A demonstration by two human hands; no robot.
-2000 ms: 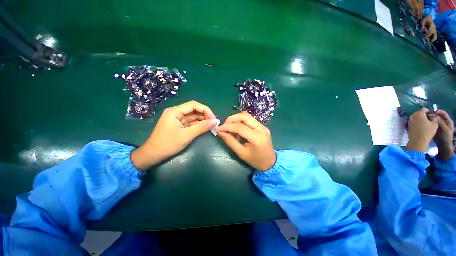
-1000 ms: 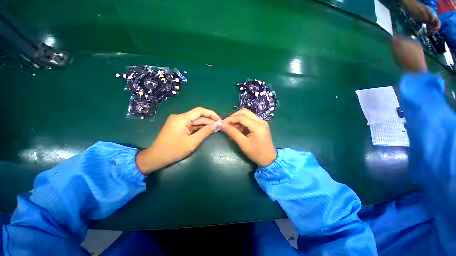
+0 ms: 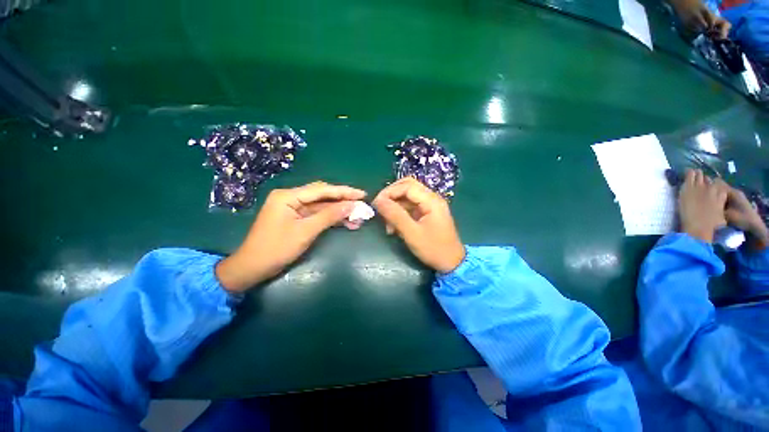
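Observation:
A small white piece (image 3: 361, 211) sits between the fingertips of both hands. My left hand (image 3: 299, 221) pinches it between thumb and fingers. My right hand (image 3: 421, 223) is at its right edge with thumb and forefinger close together; whether the fingertips touch the piece cannot be told. A dark, glittering module pile (image 3: 244, 159) lies beyond my left hand. A second dark module pile (image 3: 426, 165) lies just beyond my right hand, which partly hides its near edge.
A printed white paper sheet (image 3: 641, 186) lies at the right beside a neighbour's hands (image 3: 707, 205). A grey metal arm (image 3: 80, 116) stands at the upper left of the green surface (image 3: 506, 51). Another person's hands (image 3: 704, 18) show at the upper right.
The white piece shows larger between my fingertips, and my right fingertips have moved slightly off my left ones. The neighbour's raised arm has come back down beside the paper. The view has shifted slightly.

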